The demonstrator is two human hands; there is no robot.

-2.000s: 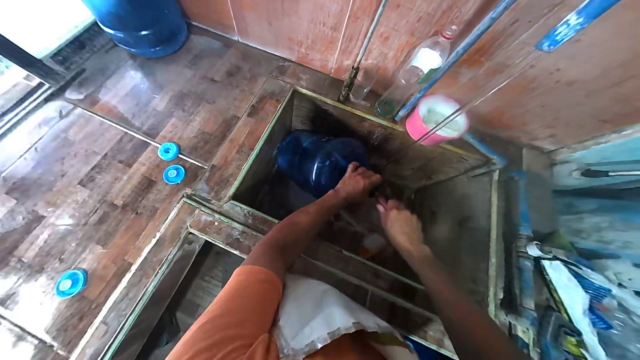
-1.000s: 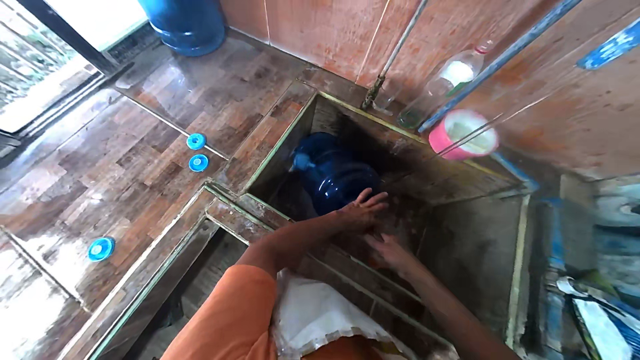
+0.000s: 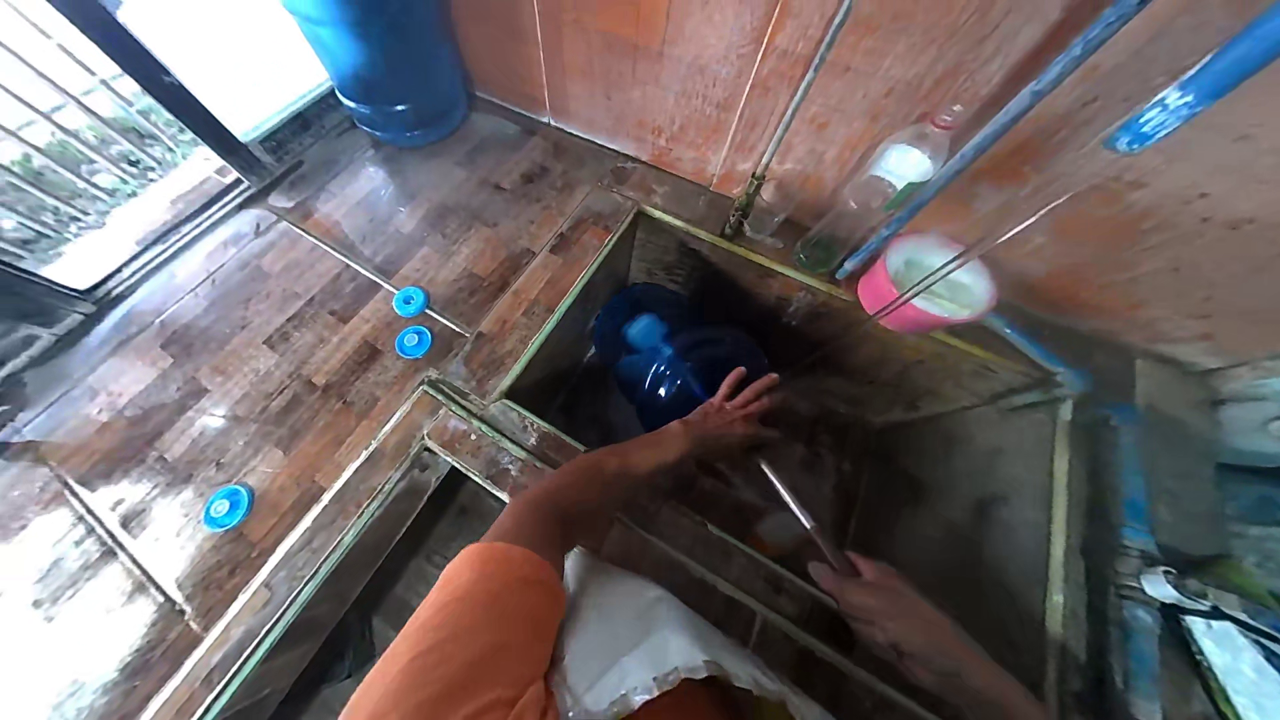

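Note:
A large blue plastic water jug (image 3: 665,375) lies on its side in a tiled basin. My left hand (image 3: 735,410) has its fingers spread at the jug's right end, touching or nearly touching it. Right of it, my right hand (image 3: 870,595) grips the handle of a thin metal rod-like tool (image 3: 790,500), which points up and left toward the jug. The tool's far tip is hard to make out in the shade. A paler blue part, possibly the jug's neck or cap, shows on the jug's upper left.
Blue caps (image 3: 412,342) lie on the tiled ledge (image 3: 330,400). A blue container (image 3: 410,90) stands at the back wall. Along the basin's back rim are a glass bottle (image 3: 880,190) and a pink tub (image 3: 925,285). A blue pipe (image 3: 1000,130) slants above them.
My right hand has moved away from my left, down and right, and the tool now shows between them. My left fingers are spread at the jug. The view has shifted.

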